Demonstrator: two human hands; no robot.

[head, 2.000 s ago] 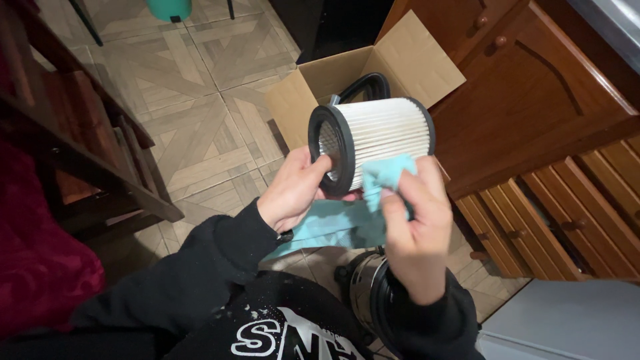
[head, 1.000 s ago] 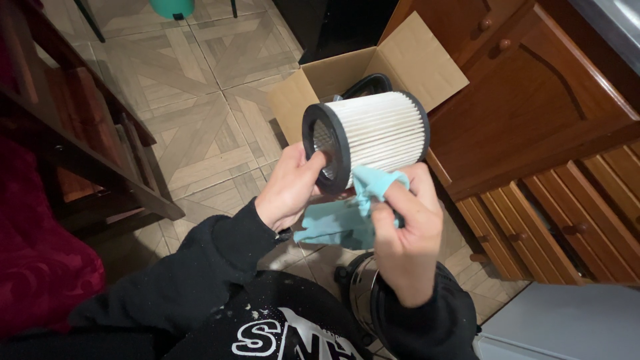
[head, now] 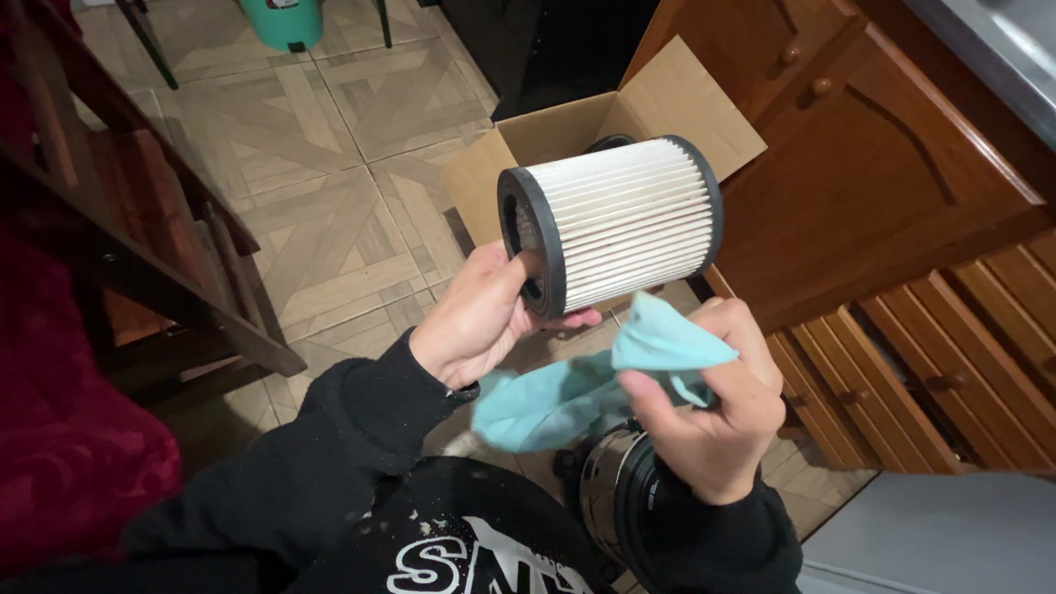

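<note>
A pleated cartridge filter (head: 631,223) with black end rings lies on its side in the air at the centre of the view. My left hand (head: 487,313) grips its left ring, with the thumb inside the opening and fingers beneath. Below the filter's right part, my right hand (head: 718,396) pinches a light blue cloth (head: 544,404), whose bunched tip points up and whose loose part hangs to the left. The cloth's tip is close to the pleats; whether they touch, I cannot tell.
Behind the filter stands an open cardboard box (head: 709,107) with a black item inside. A metal canister with a black rim (head: 619,487) is below my right hand. Wooden cabinets (head: 907,165) line the right, a wooden chair (head: 157,231) the left. A teal bucket (head: 285,25) is farther back.
My right hand and the cloth have moved down from the filter's pleats, where the cloth lay one and two seconds ago. My left hand still holds the filter by its left ring.
</note>
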